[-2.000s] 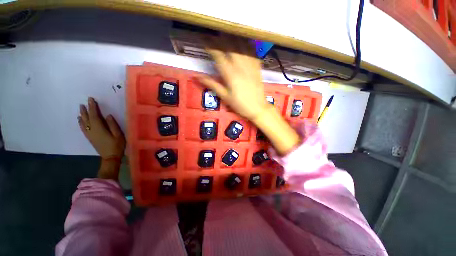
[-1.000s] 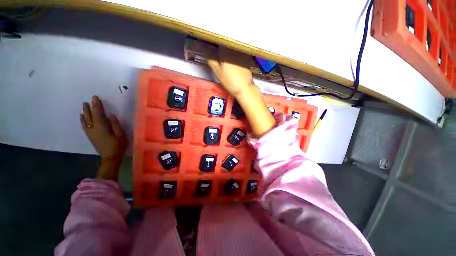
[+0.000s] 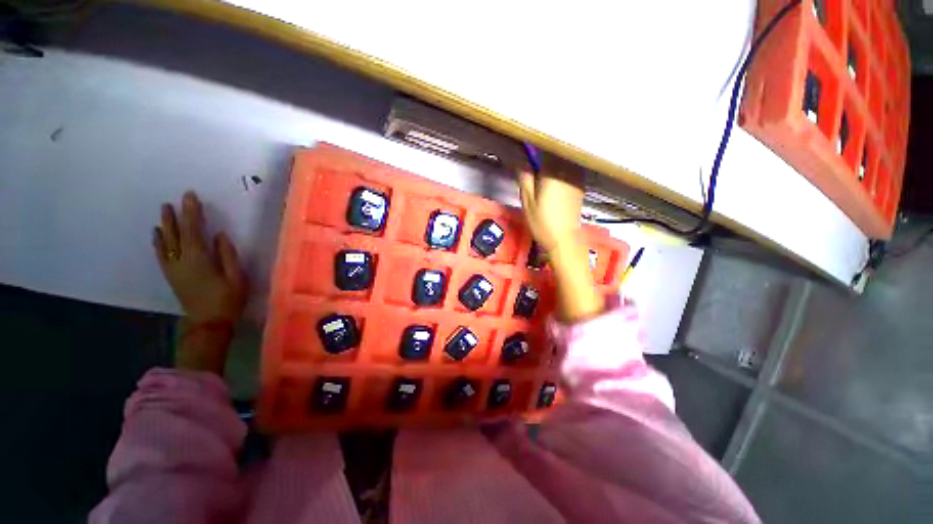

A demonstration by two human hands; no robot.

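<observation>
An orange-red foam tray (image 3: 392,246) lies on the white bench, with several black watch heads (image 3: 430,287) in its pockets, many with small white labels. My left hand (image 3: 200,261) rests flat on the bench left of the tray, fingers apart, holding nothing. My right hand (image 3: 552,200) reaches over the tray's back right part, partly under the raised shelf, in front of the long control box (image 3: 440,133). Its fingertips are blurred and partly hidden, so whether it holds anything cannot be told. My right forearm covers some right-hand pockets.
The white raised shelf (image 3: 573,61) with a yellowish edge runs above the back of the bench. Another orange-red tray (image 3: 783,113) stands on it at the right. A black cable (image 3: 722,164) hangs over the shelf edge. A yellow and dark pen (image 3: 633,263) lies right of the tray.
My right hand has moved right along the control box, uncovering more watch heads in the middle of the tray. The view has turned a little. My left hand stays on the bench.
</observation>
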